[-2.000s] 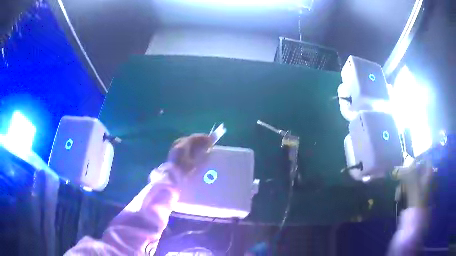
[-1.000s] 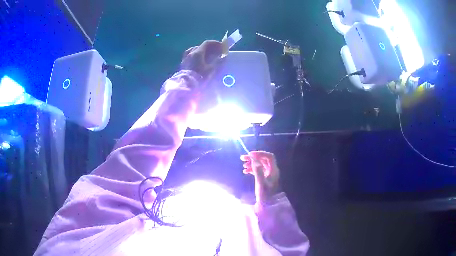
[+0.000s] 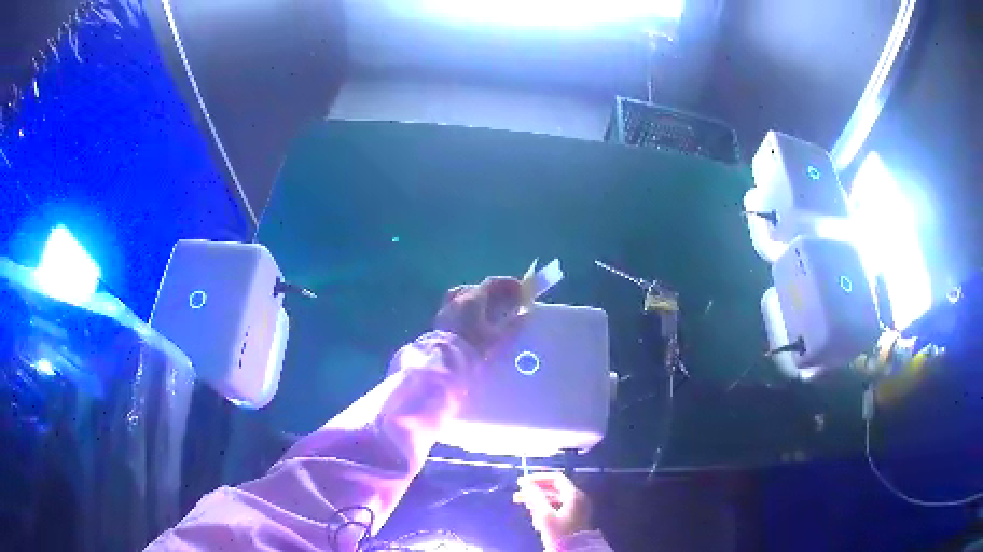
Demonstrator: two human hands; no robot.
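Note:
A white projector unit (image 3: 544,377) with a glowing ring sits at the near table edge, its lower edge glaring. My left hand (image 3: 480,309) rests on its upper left corner and pinches a small white strip (image 3: 548,280) above its top edge. My right hand (image 3: 553,502) is below the unit, fingers closed on a thin pale stick (image 3: 525,467) that points up at the lower edge. The stick's tip is hard to make out against the box. A black plug shows under the box's lower right.
Another unit (image 3: 216,313) stands left; two more (image 3: 825,297) stand right. A long-tipped tool (image 3: 661,303) with a cord lies right of the worked unit on the green table (image 3: 464,194). A mesh basket (image 3: 677,132) is at the back right. A white cable (image 3: 889,485) hangs at right.
From two seconds ago, my right hand has come from the far right to below the unit, holding the stick. The view has tilted down and back up. My left hand stays on the unit's corner.

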